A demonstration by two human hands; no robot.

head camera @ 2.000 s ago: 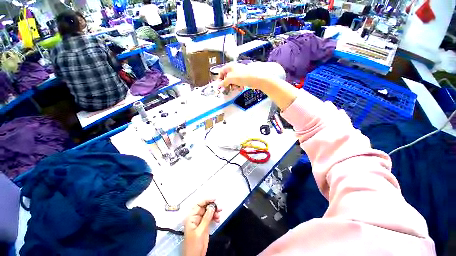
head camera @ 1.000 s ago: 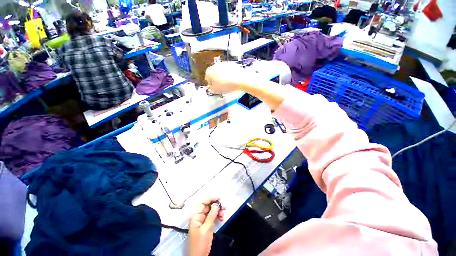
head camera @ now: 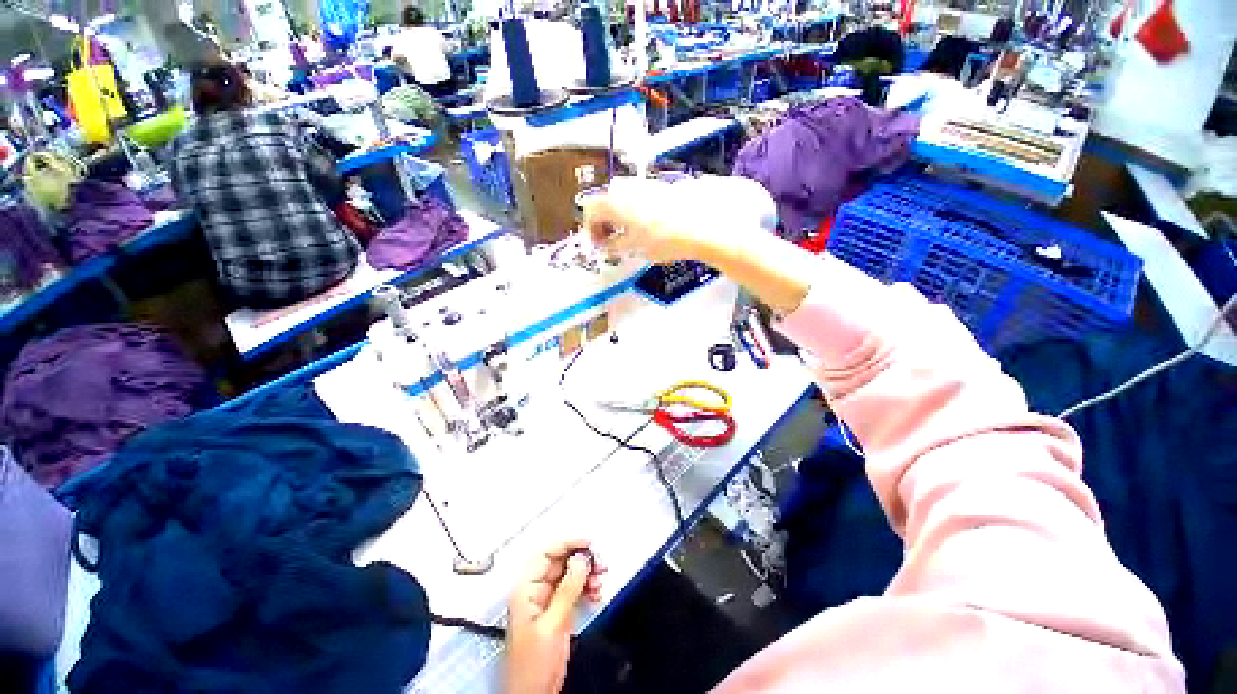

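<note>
My left hand (head camera: 554, 597) is at the table's front edge, its fingertips closed on a tiny dark metallic piece, perhaps a bobbin or bobbin case (head camera: 583, 559). My right hand (head camera: 617, 224) reaches over the top of the white sewing machine (head camera: 522, 305), at the small metal fittings there. Its fingertips are partly hidden, and what they touch cannot be told. The presser foot and needle area (head camera: 475, 418) has no cloth under it. A navy garment heap (head camera: 244, 529) lies left of the needle. Scissors (head camera: 695, 414) with red and yellow handles lie right of it.
A dark cord (head camera: 611, 434) lies beside the scissors. A small round black item (head camera: 722, 357) and pens (head camera: 752, 342) lie at the right. Thread cones (head camera: 518, 61) stand behind the machine. A blue crate (head camera: 984, 258) is at right. A person in a checked shirt (head camera: 258, 203) sits at back left.
My right hand has shifted slightly over the fittings on top of the machine, and its fingers are posed differently. My left hand stays in about the same place with the small piece.
</note>
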